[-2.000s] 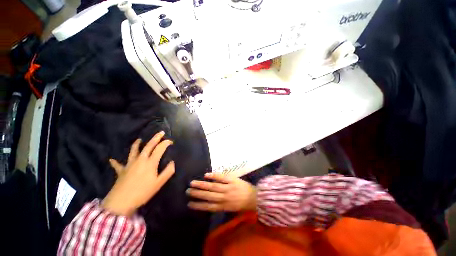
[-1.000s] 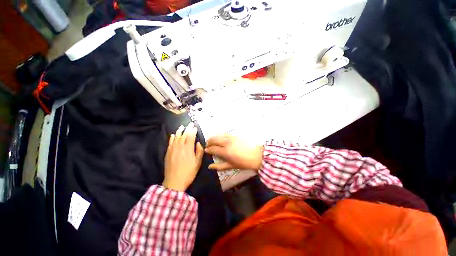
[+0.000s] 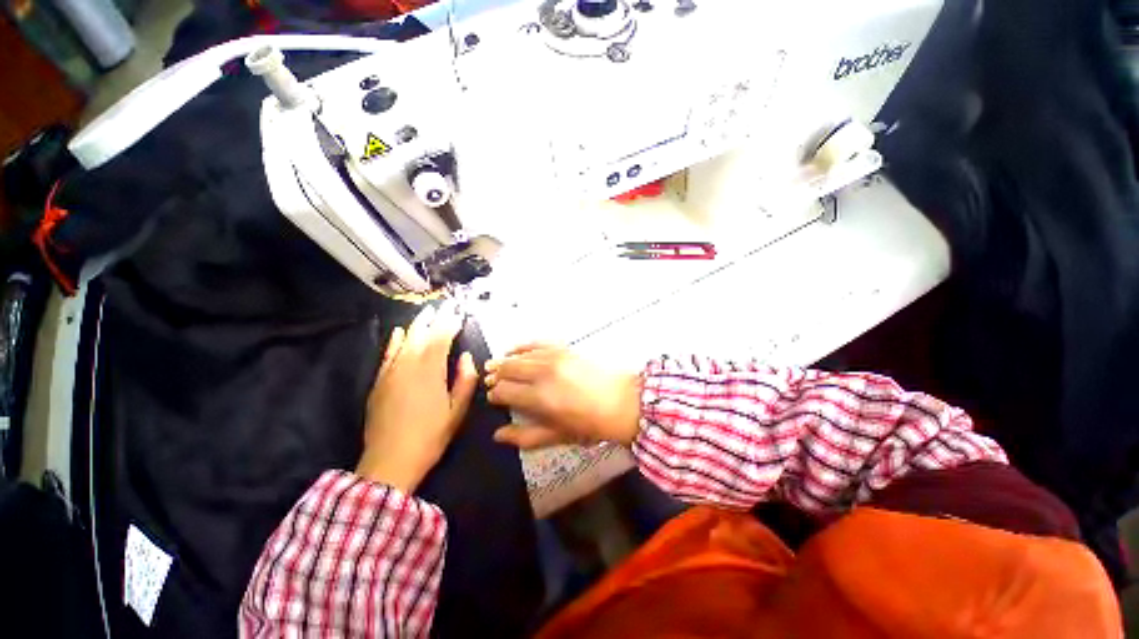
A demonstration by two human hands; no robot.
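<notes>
The black garment (image 3: 250, 375) spreads over the left of the table and hangs over its front edge. My left hand (image 3: 419, 393) lies on the cloth just in front of the presser foot and needle (image 3: 462, 297), fingertips close to the foot. My right hand (image 3: 562, 393) is beside it at the garment's right edge, thumb and fingers together on the narrow black edge. The exact grip is partly hidden by the fingers. The white sewing machine (image 3: 525, 137) stands over the work. A white label (image 3: 146, 574) lies on the cloth at the lower left.
Red-handled thread snips (image 3: 668, 251) lie on the machine bed right of the needle. A red item (image 3: 640, 192) is behind them. A black bundle with an orange-red tie (image 3: 50, 235) is at the far left. Dark cloth (image 3: 1049, 250) hangs at the right.
My hands, first spread apart on the garment, came together at its edge near the needle. Since the last earlier frame, both hands and the cloth appear slightly further left as the view shifted.
</notes>
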